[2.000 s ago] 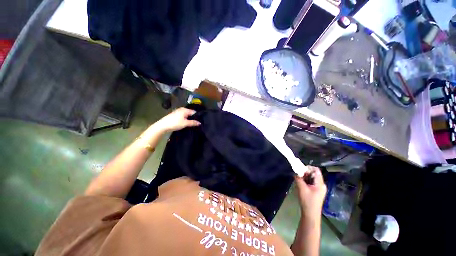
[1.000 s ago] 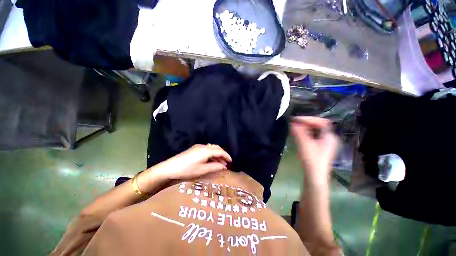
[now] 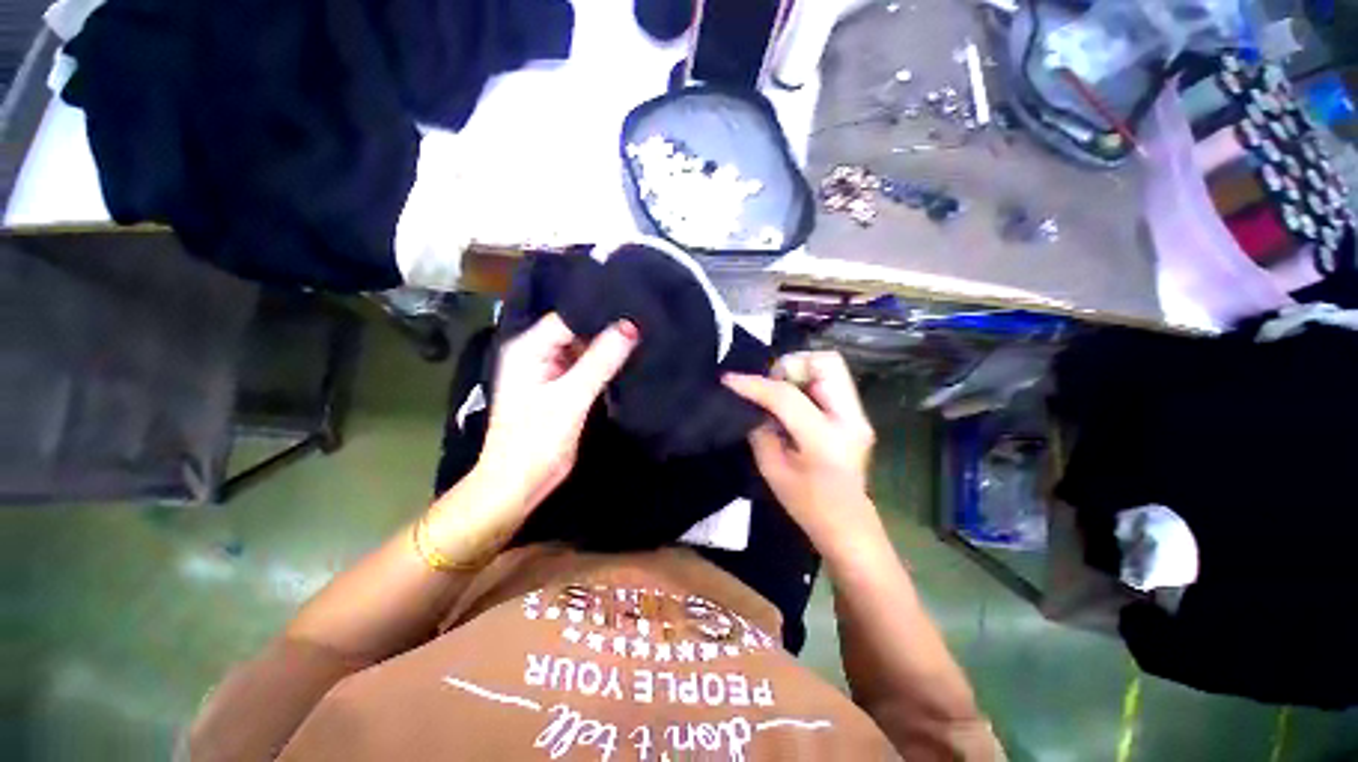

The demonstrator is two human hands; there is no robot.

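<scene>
A black garment [image 3: 670, 357] with a white curved edge lies over my lap and is lifted in front of me. My left hand [image 3: 559, 390] grips its left part between thumb and fingers. My right hand [image 3: 804, 432] grips its right part, fingertips on the cloth. No needle, thread or snips can be made out in my hands. The dark button tray [image 3: 797, 186], holding small white buttons [image 3: 693, 194], sits on the table just beyond the garment.
A black garment heap [image 3: 268, 134] lies on the table's left. A grey mat [image 3: 1043, 253] bears small metal bits [image 3: 852, 194]. A second tray [image 3: 1028, 75] and a pink tub [image 3: 1177, 223] of spools stand at right. Another dark pile [image 3: 1236, 491] is at lower right, a grey bin [image 3: 119, 372] at left.
My left hand has moved up from my chest onto the garment. My right hand has come in from the right and taken hold of it. The garment's white edge is now raised between them.
</scene>
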